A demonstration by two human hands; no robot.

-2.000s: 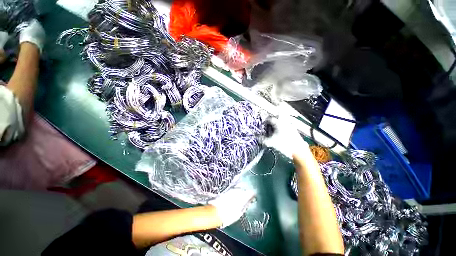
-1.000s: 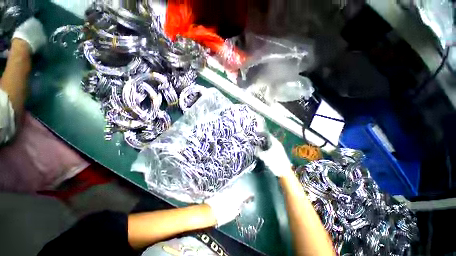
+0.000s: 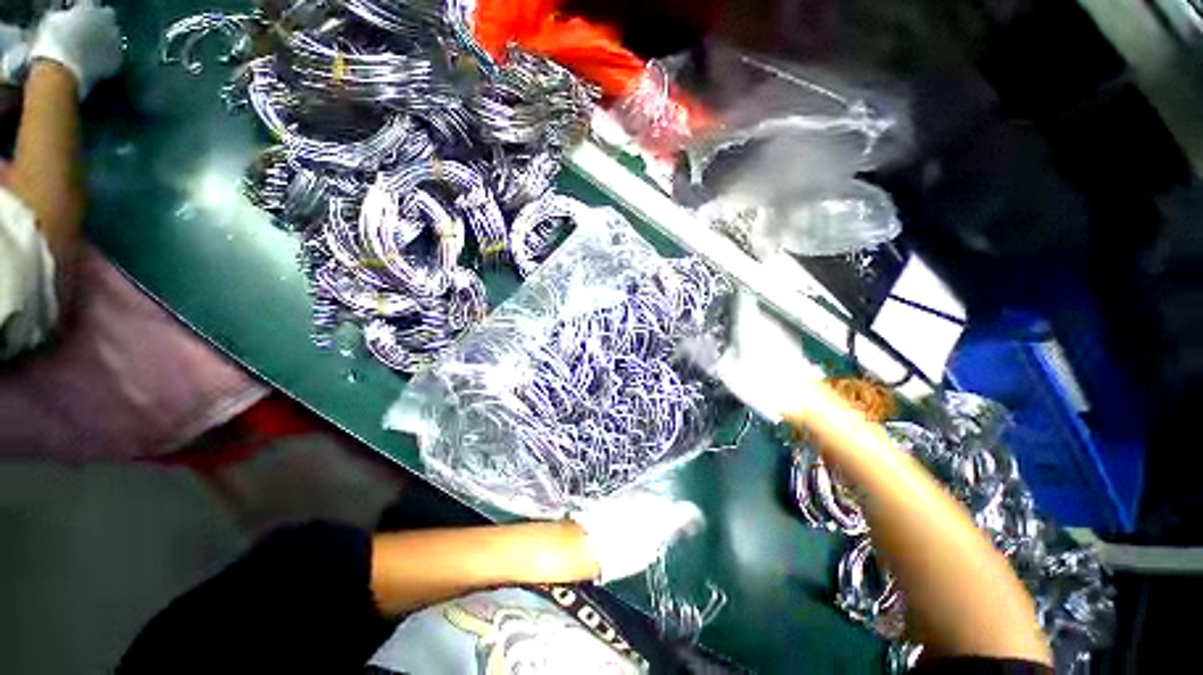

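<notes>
A clear poly bag of loose silvery curved wire parts (image 3: 581, 382) lies on the green bench in front of me. My left hand (image 3: 640, 534), in a white glove, is at the bag's near edge. Several curved wire parts (image 3: 683, 607) stick out below its fingers, and it appears closed on them. My right hand (image 3: 765, 359), gloved and blurred, is at the bag's right edge; its fingertips are against the wire parts, and its grip is unclear. A thin wire curve (image 3: 739, 433) shows below it.
Wire bundles (image 3: 409, 231) are heaped beyond the bag to the left, others (image 3: 983, 481) to the right, partly behind my right forearm. Rubber bands (image 3: 860, 396) lie near the rear rail (image 3: 712, 251). Behind it are clear plastic bags (image 3: 818, 172) and a blue bin (image 3: 1042, 396). A coworker's gloved hand (image 3: 79, 46) is at far left.
The view has shifted. My right hand has moved back to the bag's right edge, its forearm now slanting more to the right. My left hand remains by the bag's near edge.
</notes>
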